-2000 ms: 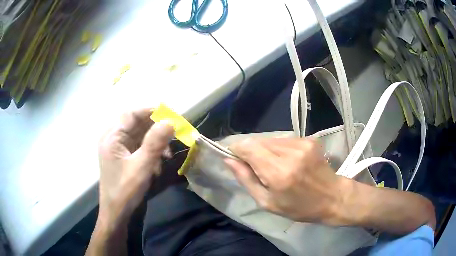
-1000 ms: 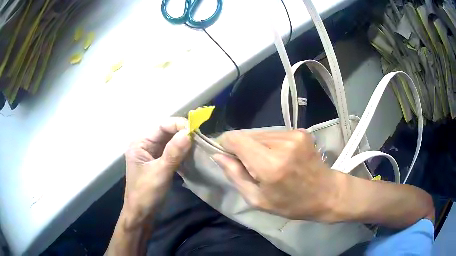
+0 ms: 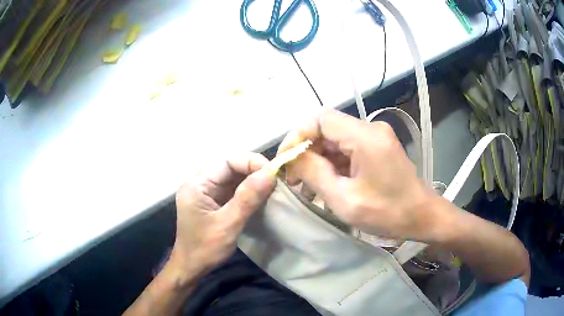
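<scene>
A cream-beige tote bag lies across my lap, its open mouth towards the upper right. My left hand pinches the bag's top corner between thumb and fingers. A small yellow corner end sticks out there, edge-on, with a pale frayed-looking tip. My right hand has its fingertips curled at this yellow end, right beside my left thumb; whether they grip it is hard to tell. The long beige bag handles arch behind my right hand and forearm.
Teal-green scissors lie on the white table, near a thin dark cord. Yellow offcuts are scattered at the left. A corded small tool and a green item are at the far edge. Stacked pieces stand at the right, others upper left.
My right hand has moved from the bag's top edge to the yellow end. My left hand and the corner have shifted right. The yellow end has turned from flat to edge-on.
</scene>
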